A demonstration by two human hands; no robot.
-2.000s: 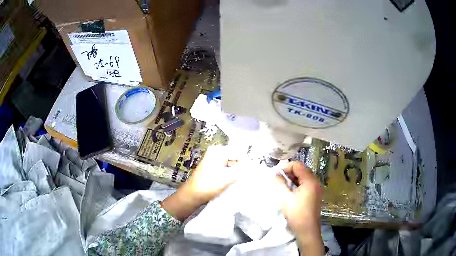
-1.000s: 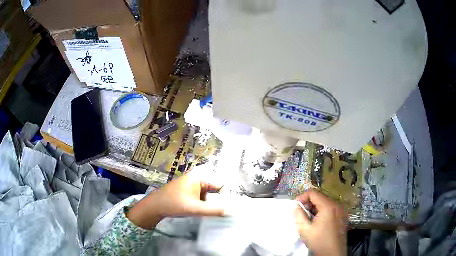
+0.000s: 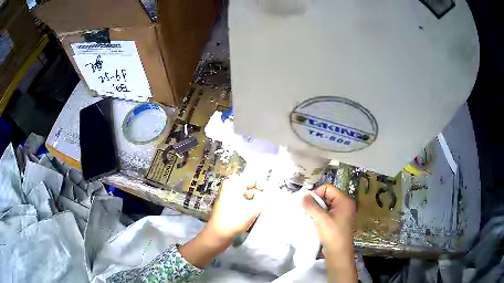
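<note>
A white cloth garment [image 3: 282,232] glows under the lamp and hangs over the table's front edge. My left hand [image 3: 235,207] holds it at the left, close to the machine head. My right hand [image 3: 331,218] pinches its narrow edge between thumb and fingers, just right of the head. The cream machine housing [image 3: 353,72] with the TK-808 logo stands above the hands. The attaching head [image 3: 305,167] shows below it; the glare hides the exact contact with the cloth.
A black phone [image 3: 98,139], a pale tape roll [image 3: 145,123] and a small dark metal part [image 3: 184,145] lie left. A cardboard box [image 3: 121,66] stands behind. Yellow tape [image 3: 418,164] lies right. Grey-white garments [image 3: 44,221] are heaped left.
Compared with one second ago, both hands have moved forward with the cloth to the machine head. The left hand has moved right, and the right hand left.
</note>
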